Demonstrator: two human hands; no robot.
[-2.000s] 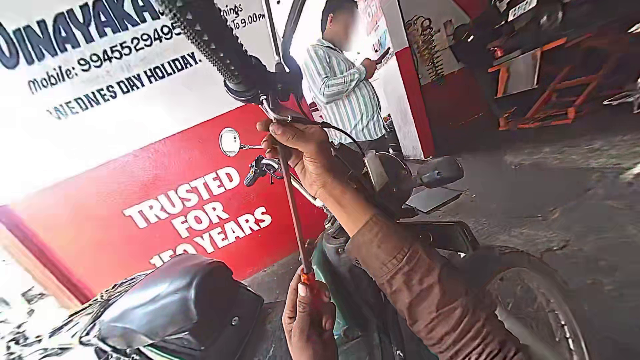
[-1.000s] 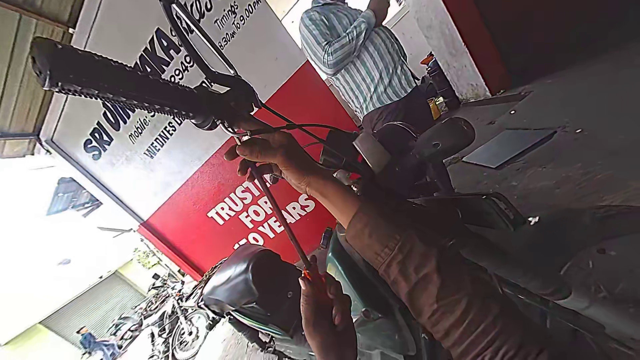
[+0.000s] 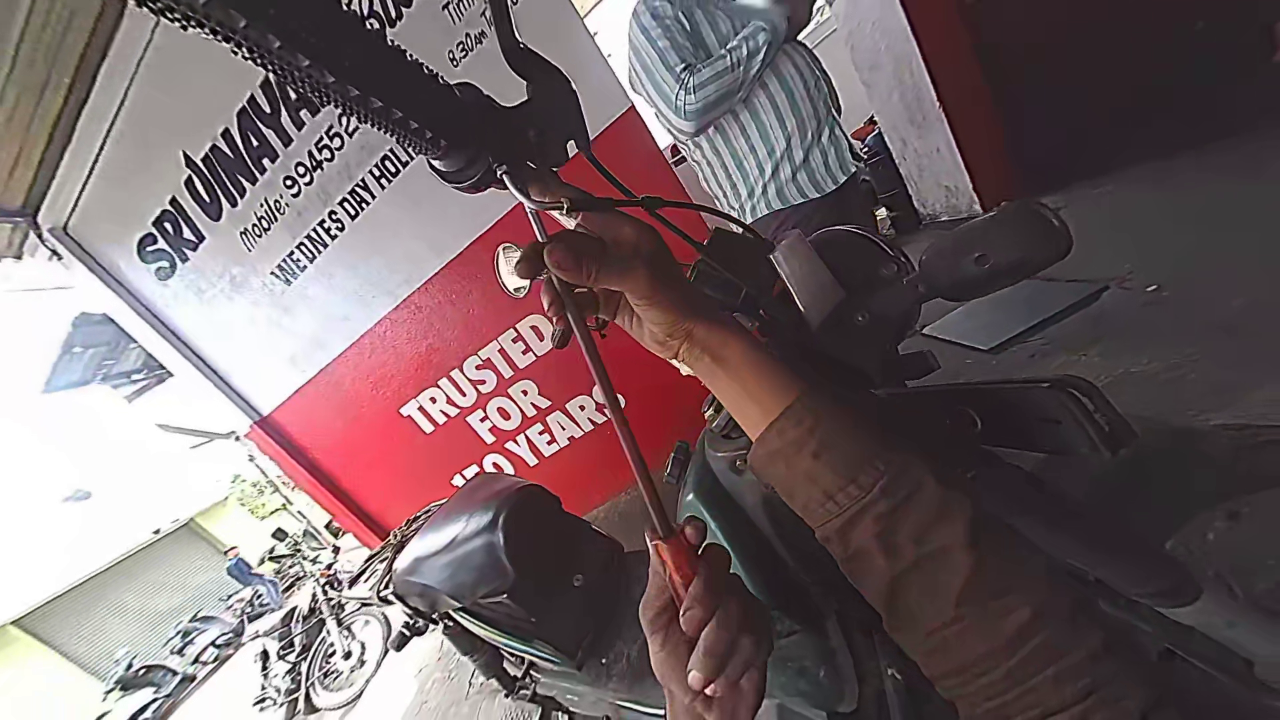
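Observation:
My left hand [image 3: 705,640], low in the middle, is wrapped around the orange-red handle of a long screwdriver [image 3: 615,400]. Its metal shaft slants up and left to the underside of a motorcycle's handlebar, beside the inner end of the black rubber grip [image 3: 330,80]. Near the top of the shaft, my right hand [image 3: 640,280] has thumb and fingers around it, just below the lever bracket [image 3: 552,115]. A black control cable [image 3: 690,205] runs right from there, above that hand. The screwdriver's tip cannot be made out.
The motorcycle's black seat [image 3: 500,545] lies lower left and its green bodywork [image 3: 740,510] lies below my right forearm. A person in a striped shirt [image 3: 770,130] stands behind the handlebar, near a painted wall [image 3: 340,430]. A flat panel [image 3: 1010,312] lies on the ground at right. Motorcycles [image 3: 340,650] stand lower left.
The view has swung and tilted strongly. Both hands stay on the screwdriver, which keeps its place by the handlebar. The person in the striped shirt is still there.

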